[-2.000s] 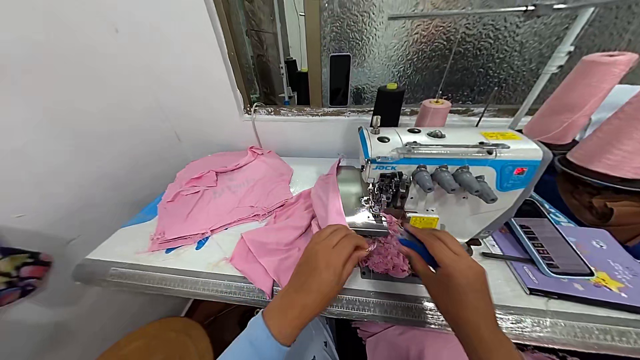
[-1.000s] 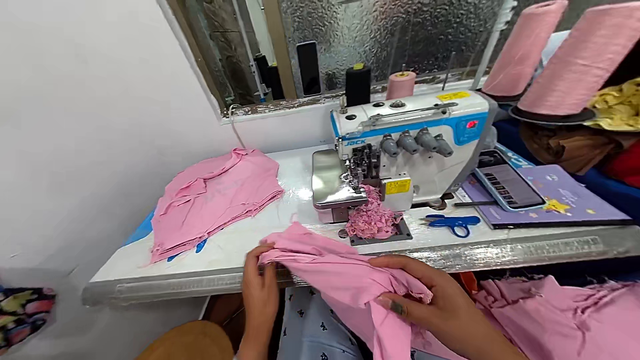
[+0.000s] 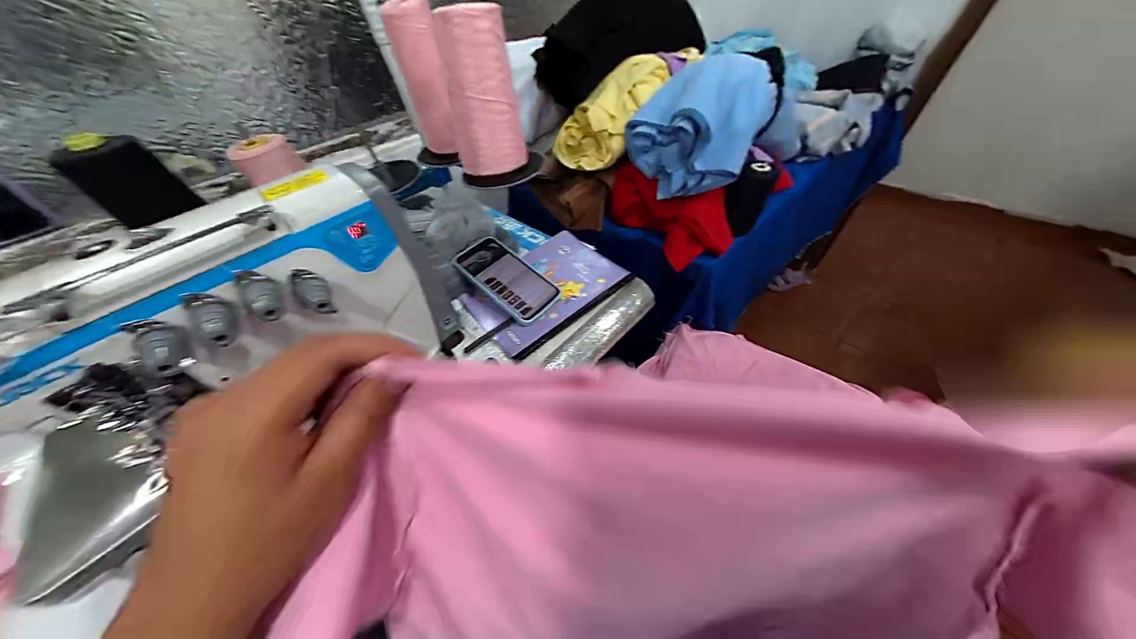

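Observation:
My left hand (image 3: 257, 479) pinches the upper left corner of a pink fabric piece (image 3: 692, 506) between thumb and fingers, in front of the overlock sewing machine (image 3: 293, 257). The cloth is spread across the lower view and runs out at the right edge. A blurred, skin-toned shape at the right edge, above the cloth, seems to be my right hand (image 3: 1065, 364); its fingers and any hold cannot be made out. More pink fabric (image 3: 737, 355) lies behind the held piece. The machine's metal plate (image 3: 89, 506) shows at lower left.
A phone (image 3: 508, 280) rests on a purple notebook (image 3: 586, 275) beside the machine. Large pink thread cones (image 3: 484, 89) stand behind. Folded clothes (image 3: 701, 115) in several colours are piled on a blue-covered surface (image 3: 799, 204). Brown floor (image 3: 852, 275) shows at right.
The view has swung far to the right and nearer the machine. The pink cloth, bunched between both hands over the table edge one second ago, is now raised and spread out.

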